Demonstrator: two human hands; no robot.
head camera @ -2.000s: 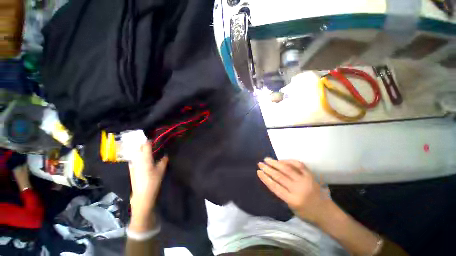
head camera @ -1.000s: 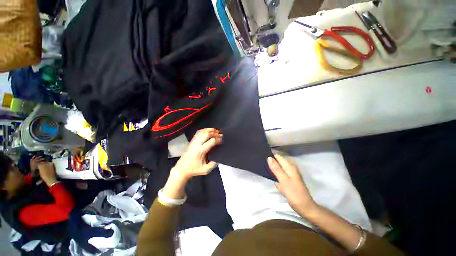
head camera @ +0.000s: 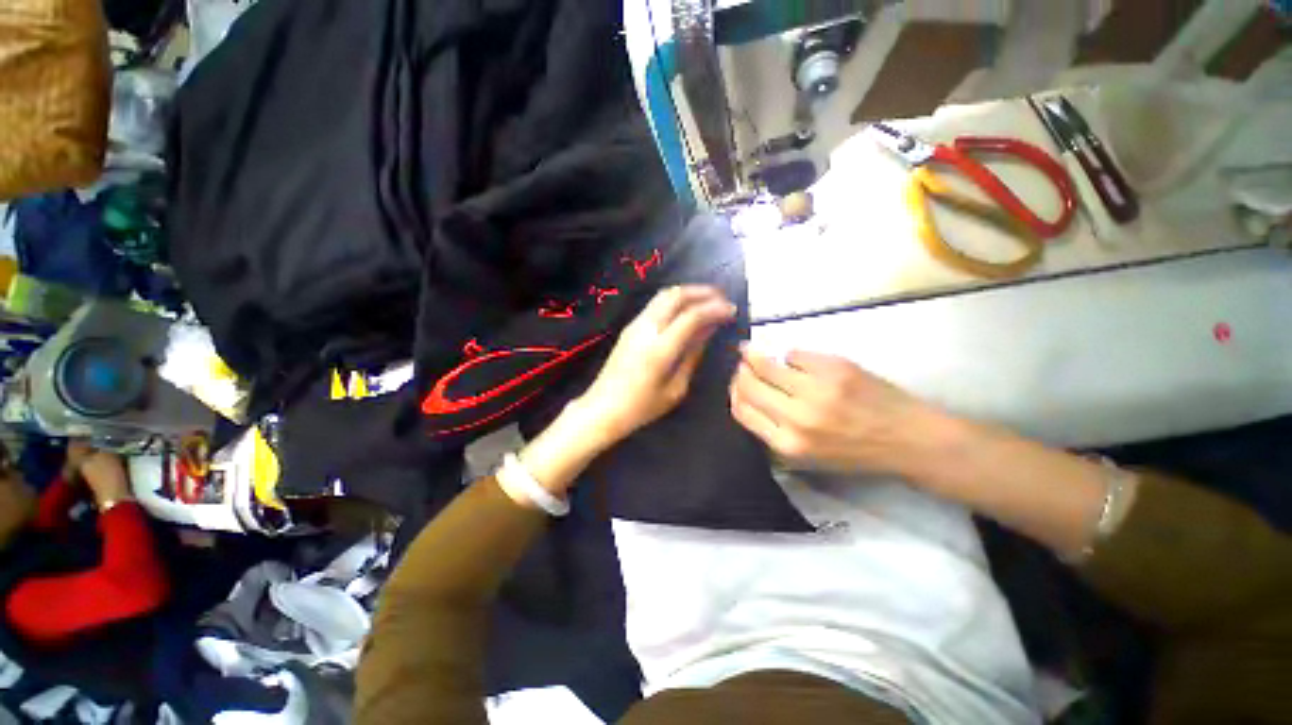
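Note:
A black garment piece (head camera: 680, 467) with a red design (head camera: 510, 380) lies under the lit needle area (head camera: 737, 227) of the white sewing machine and hangs over the bed's front edge. My left hand (head camera: 663, 354) lies on the cloth just below the needle, fingertips near its right edge. My right hand (head camera: 808, 408) pinches the cloth's right edge, close beside my left fingertips. The exact finger grip of my left hand is partly hidden.
Scissors with red and yellow loops (head camera: 992, 206) and dark red snips (head camera: 1091, 159) lie on the machine bed (head camera: 992, 340). A big black garment pile (head camera: 298, 184) is at the left. White cloth (head camera: 822, 595) covers my lap. A person in red (head camera: 92, 567) works at the far left.
Both hands have moved up the cloth toward the needle and closer together. The lower part of the black piece now hangs loose below them.

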